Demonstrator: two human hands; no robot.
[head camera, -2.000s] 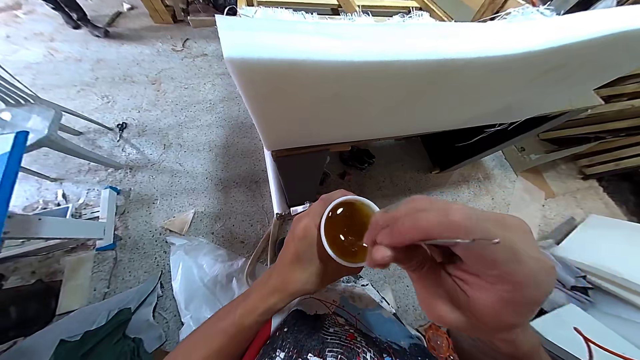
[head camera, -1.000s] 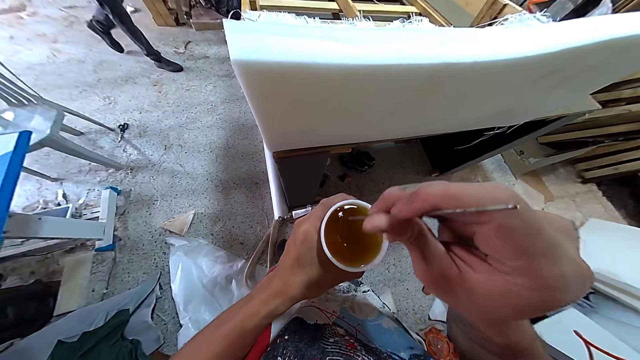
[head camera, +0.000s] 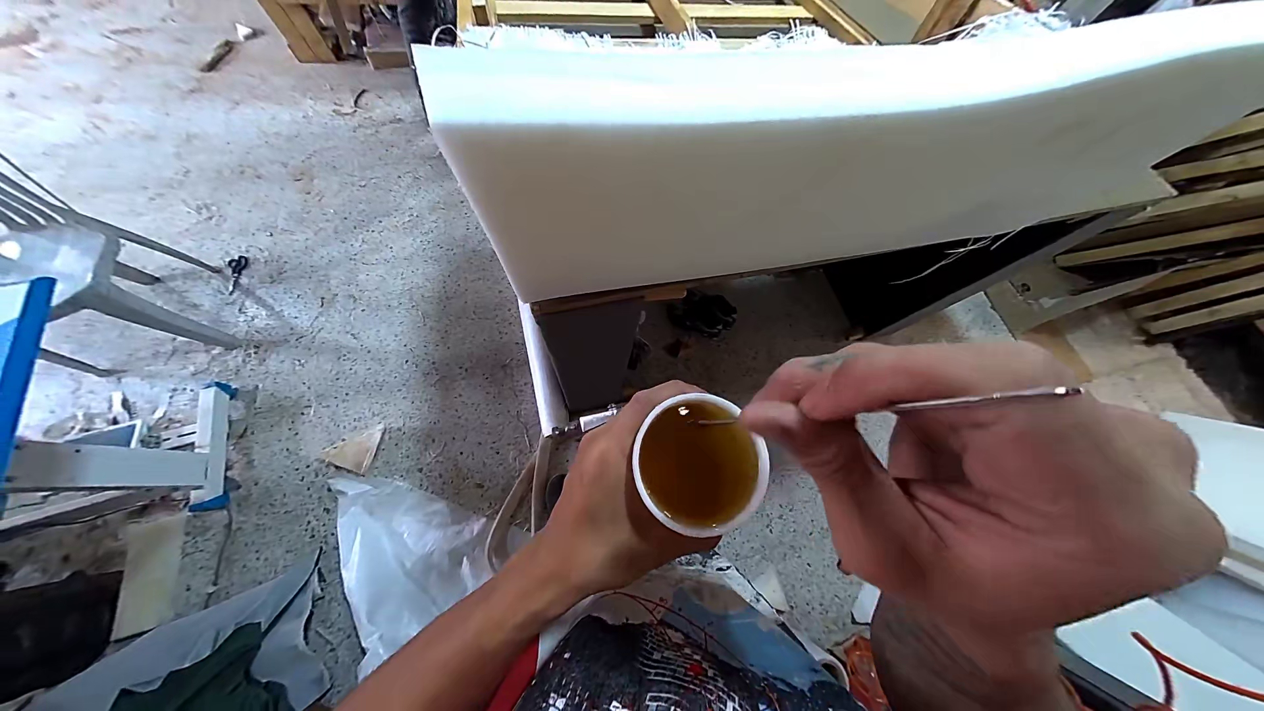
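Note:
My left hand wraps around a white cup with amber-brown liquid in it. Above the cup's right rim, my right hand pinches a thin metal stick or spoon handle between thumb and fingers. The tool's left end reaches over or into the liquid; whether it has a bowl cannot be told. Ahead of both hands stands a large piece of furniture padded with white foam or wadding, its underside partly exposed.
A plastic chair stands at the left, with scissors on the floor beside it. White plastic sheeting lies at lower left, near grey and green fabric. Wooden slats are stacked at right; dark gloves or similar items lie below the furniture.
The person's legs seen walking at upper left a second ago are out of view. My right hand has shifted slightly over the cup with the tool; my left hand stays around the cup.

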